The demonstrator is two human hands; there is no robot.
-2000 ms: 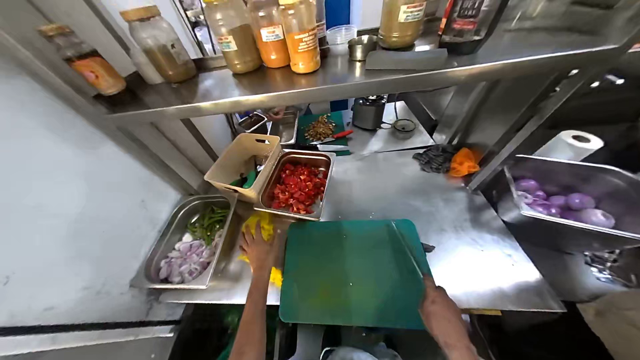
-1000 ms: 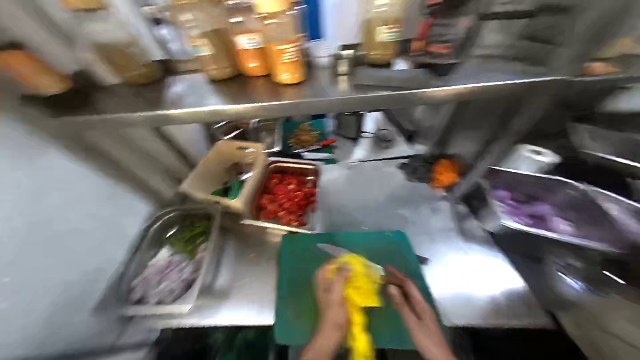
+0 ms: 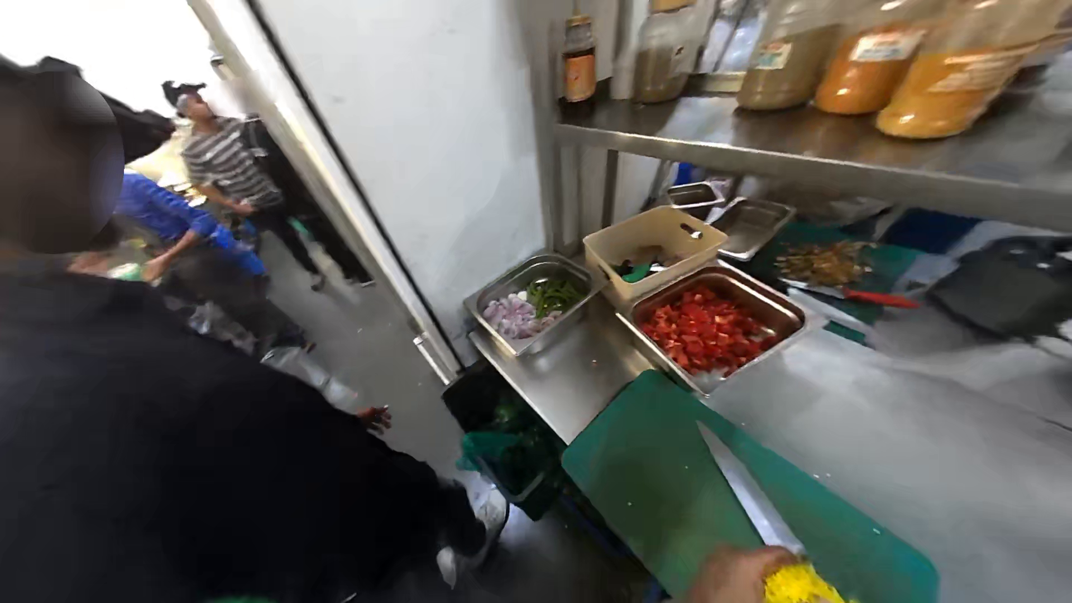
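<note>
At the bottom edge my left hand [image 3: 737, 576] is closed on a bunched yellow cloth [image 3: 800, 584], beside the heel of a kitchen knife [image 3: 751, 490]. The blade lies over a green cutting board [image 3: 670, 469], its tip pointing up and left. The knife's handle is hidden, and my right hand is out of view. Beyond the board, a steel pan [image 3: 791, 322] holds chopped red vegetables, possibly tomatoes or peppers [image 3: 703, 331]. Left of it, another steel pan [image 3: 523, 343] holds chopped onions [image 3: 512, 316] and green chillies [image 3: 554, 295].
A beige plastic bin [image 3: 615, 251] stands behind the pans. Spice jars [image 3: 871, 67] line the steel shelf [image 3: 779, 163] above. A red-handled knife [image 3: 879, 297] lies at the back right. A person in black [image 3: 209, 435] stands close at the left; other people are beyond.
The view has swung far to the left, bringing people into sight. The yellow cloth, left of the board two seconds ago, was then brought onto the board by the knife. My right hand has left the view.
</note>
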